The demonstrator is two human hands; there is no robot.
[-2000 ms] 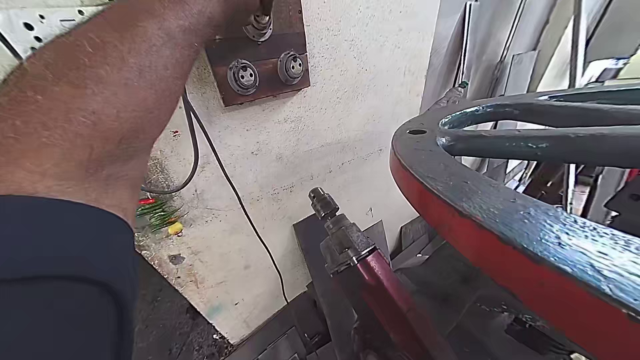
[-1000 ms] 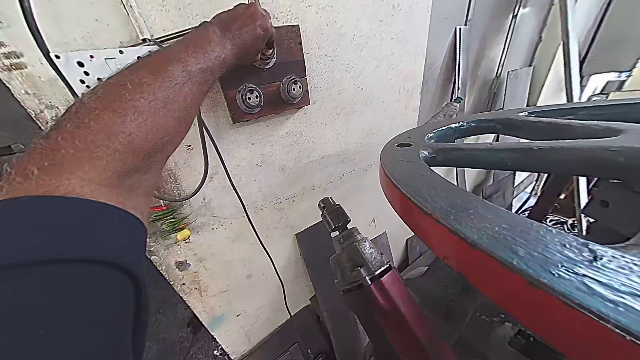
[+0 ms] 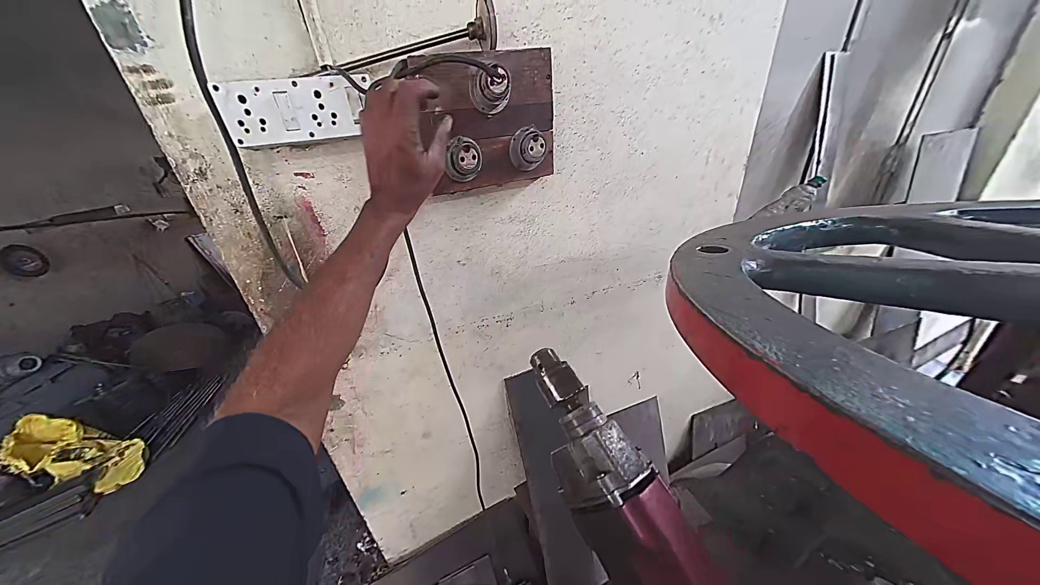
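My left hand is raised in front of the wall, its thumb apart from its bent fingers, with nothing seen held between them. It is at the left edge of a brown wooden board that bears round sockets. A black cable runs into the upper socket; the lower left socket and lower right socket have no plug. Left of the hand is a white switch and socket panel. A power drill with a metal chuck and dark red body points up from the bottom; my right hand is out of view.
A large red and dark, spoked metal wheel juts in from the right. A black cable hangs down the wall. Metal sheets lean at its foot. Yellow cloth or plastic and rods lie at lower left.
My left hand was at the upper socket with its fingers closed around the plug; it has let go and moved left. The cable in that socket now shows. The view has shifted left.
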